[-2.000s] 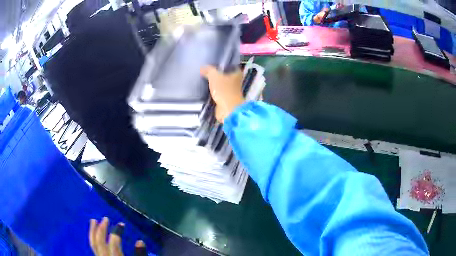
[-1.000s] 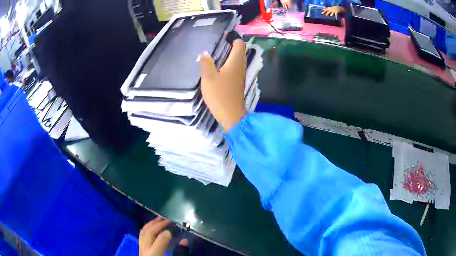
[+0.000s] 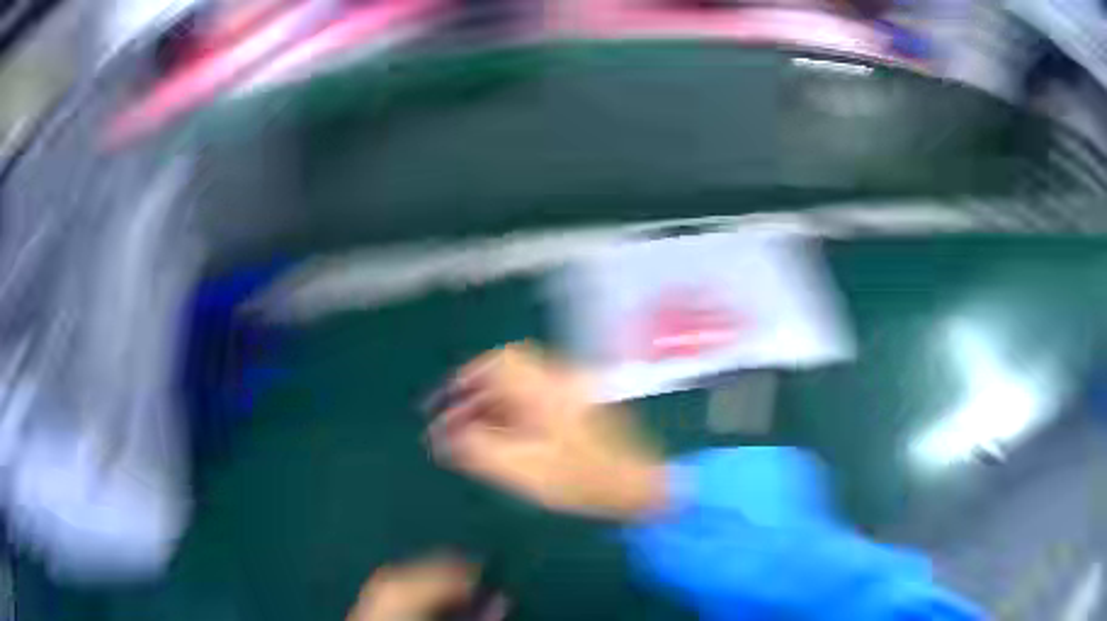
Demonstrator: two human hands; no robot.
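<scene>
The frame is strongly blurred. My right hand point(image 3: 540, 431), in a blue sleeve, is over the green bench point(image 3: 328, 449), just left of and below a white paper sheet point(image 3: 777, 285). Its fingers look curled; whether it holds anything cannot be told. My left hand point(image 3: 419, 591) is cut off by the bottom edge, left of and below my right hand, and its fingers are unclear. A pile of small red pieces point(image 3: 690, 325) lies on the paper. The tablet stack point(image 3: 97, 485) is a pale smear at the far left.
A pale strip point(image 3: 449, 273) runs across the bench behind the paper. A blue patch point(image 3: 225, 334) shows beside the stack. A pink surface point(image 3: 728, 18) runs along the far side. A bright reflection point(image 3: 983, 400) shows on the right.
The view has swung right, so the stack is now at the left edge. My right hand has left the stack and is over the bench near the paper.
</scene>
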